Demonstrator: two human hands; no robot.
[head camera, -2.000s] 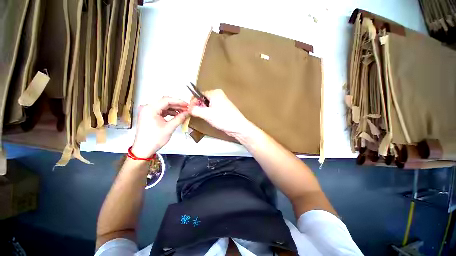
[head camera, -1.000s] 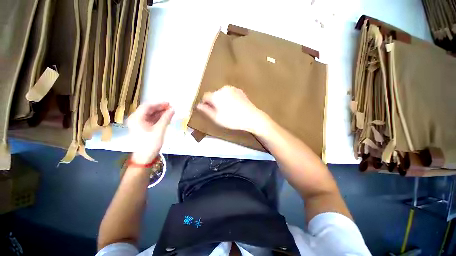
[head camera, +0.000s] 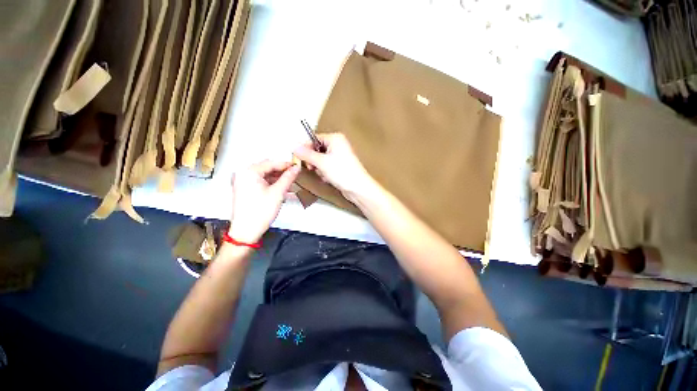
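Note:
A brown bag panel (head camera: 416, 145) lies on the white table, with dark reddish-brown corner patches at its far edge and a tiny cream label. My right hand (head camera: 330, 164) is over the panel's left side and holds dark snips (head camera: 310, 133), blades pointing up and away. My left hand (head camera: 264, 192) is beside the panel's near left corner, thumb and fingers pinched at a small pale bit of tape beside my right fingertips. What else my fingers cover there is hidden. A dark patch (head camera: 306, 198) shows at the near left corner.
Stacked bag pieces with hanging tape ends stand on the left (head camera: 172, 92) and right (head camera: 642, 176). Small offcuts (head camera: 493, 57) are scattered at the table's far side. More brown pieces (head camera: 672, 57) lie far right. A white-rimmed bin (head camera: 186, 266) is below the table edge, partly covered.
My hands, apart a second ago, have come together at the panel's near left corner. The snips show again in my right hand. The whole view has shifted, with the left stack further into the picture.

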